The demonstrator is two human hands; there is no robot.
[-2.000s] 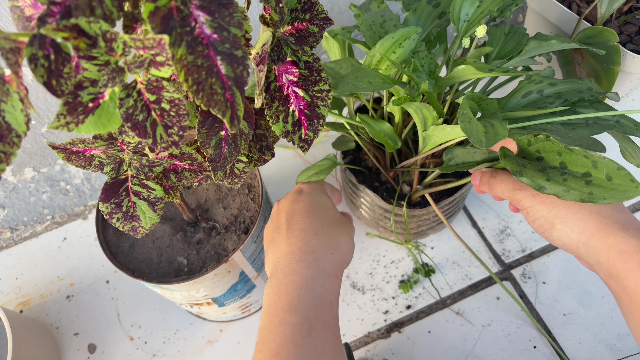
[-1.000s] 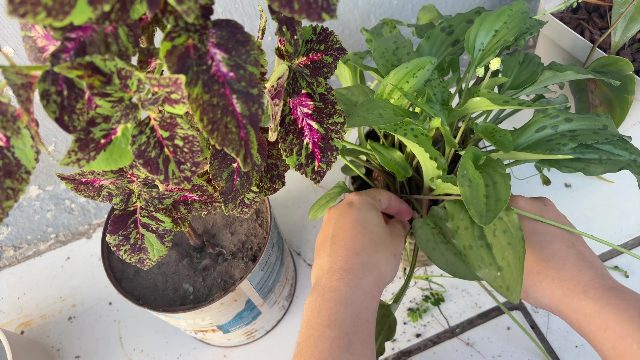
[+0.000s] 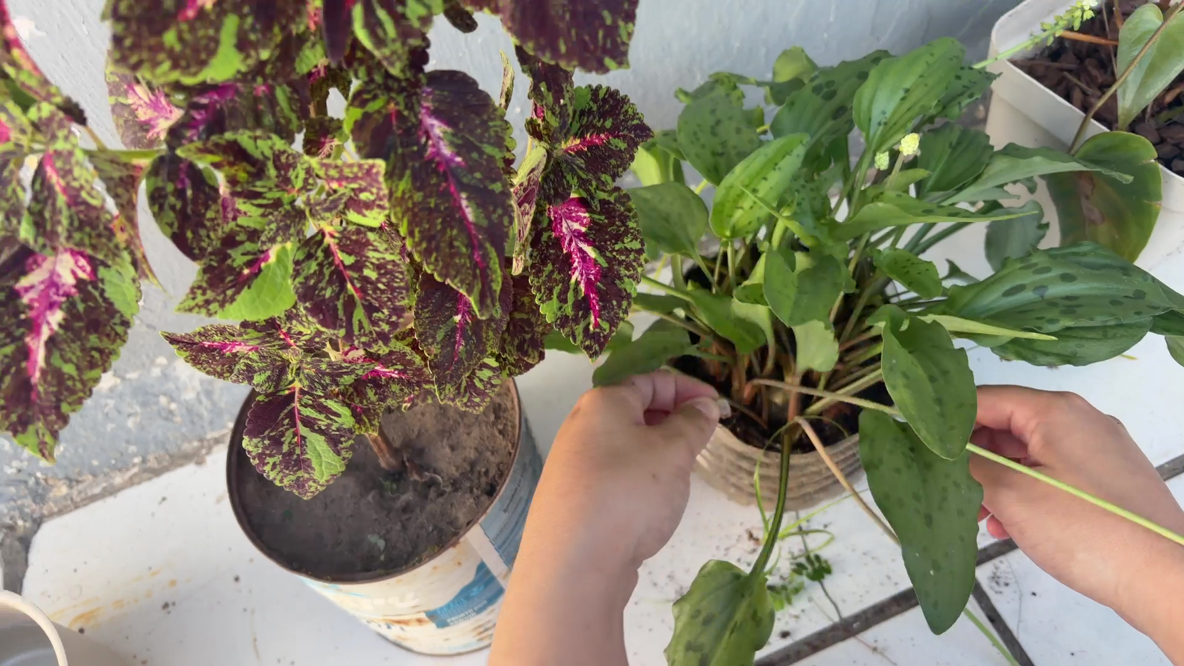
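Observation:
A leafy green plant with dark-spotted leaves (image 3: 1045,291) grows in a ribbed round pot (image 3: 754,467). My left hand (image 3: 638,453) is at the pot's left rim, thumb and forefinger pinched together by the soil and stem bases; whether something thin is between them cannot be told. My right hand (image 3: 1064,481) is right of the pot, its curled fingers partly hidden behind a hanging spotted leaf (image 3: 925,518); its grip is unclear. A long pale stalk (image 3: 1064,481) passes across that hand. Another spotted leaf (image 3: 721,615) droops below the pot on a bent stem.
A purple and green coleus (image 3: 444,176) stands in a rusty painted tin (image 3: 416,601) to the left. A white planter (image 3: 1027,102) with bark chips is at upper right, and a pale container's rim (image 3: 32,615) at lower left. Small green sprigs lie on white tiles before a grey wall.
Since one second ago, my left hand has shifted left from the stems to the pot's rim. The large leaf by my right hand, pointing right two seconds ago, now hangs down.

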